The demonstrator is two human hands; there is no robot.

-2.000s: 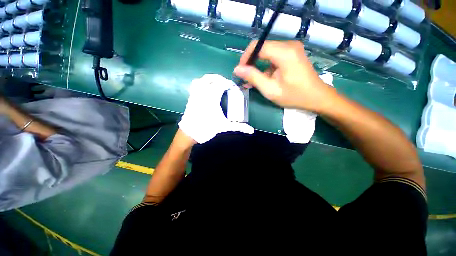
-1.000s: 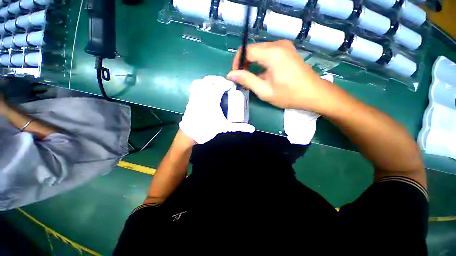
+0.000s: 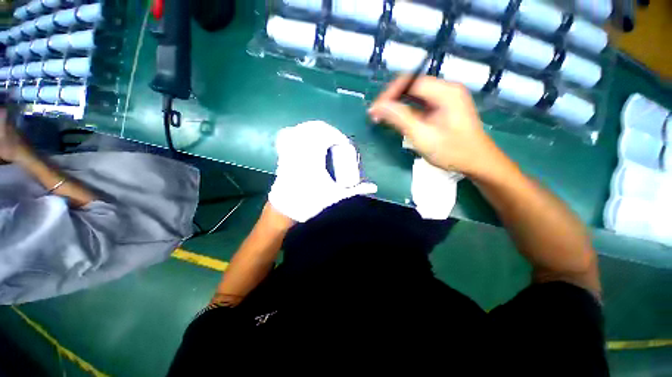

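My left hand [image 3: 308,171], in a white knit glove, holds a short white housing [image 3: 345,163] with a dark end above the bench's front edge. The glove hides most of the housing. My bare right hand [image 3: 435,121] holds a thin dark pen-like tool [image 3: 417,74] to the right of the housing and apart from it. The tool's working tip cannot be made out. A crumpled white cloth [image 3: 434,191] lies under my right wrist at the bench edge.
A clear blister tray [image 3: 471,71] with rows of white cylinders lies behind my right hand, another tray [image 3: 88,88] at left. A black heat gun [image 3: 172,55] with its cord lies between them. Scalloped white pieces [image 3: 642,173] are at right. A person in grey [image 3: 96,221] is at left.
My right hand with the tool has moved right, away from the housing. The left glove has turned slightly around the housing. The camera view has shifted a little.
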